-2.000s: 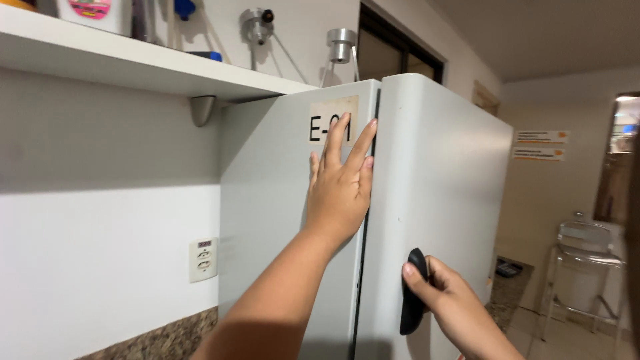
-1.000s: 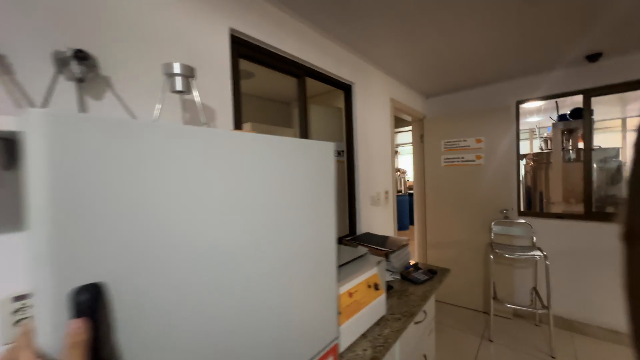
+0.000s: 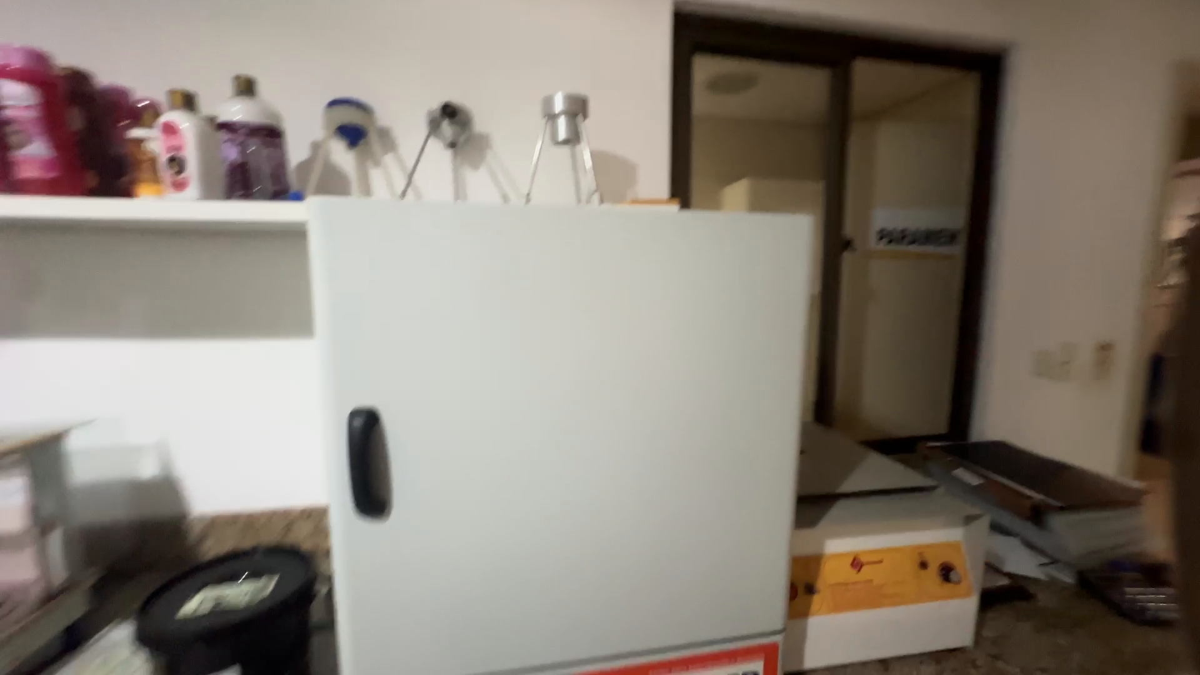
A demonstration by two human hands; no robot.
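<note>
Neither of my hands shows in the head view now. A pale grey cabinet-type appliance stands in the middle, and its door (image 3: 572, 422) looks closed. The black door handle (image 3: 369, 462) is on the left side of the door, with no hand on it. A red-edged label (image 3: 694, 659) bearing writing is partly visible below the door. What is inside the appliance is hidden.
Bottles (image 3: 251, 141) and small metal cups on tripod stands (image 3: 565, 122) stand above. A lidded black bucket (image 3: 230, 600) is at lower left. On the granite counter (image 3: 1050, 637), a white device with a yellow panel (image 3: 881, 577) and stacked binders or books (image 3: 1041, 487) lie at right.
Both hands, earlier on the appliance with one at the black handle, have left the view. The view has swung right, then back to face the door.
</note>
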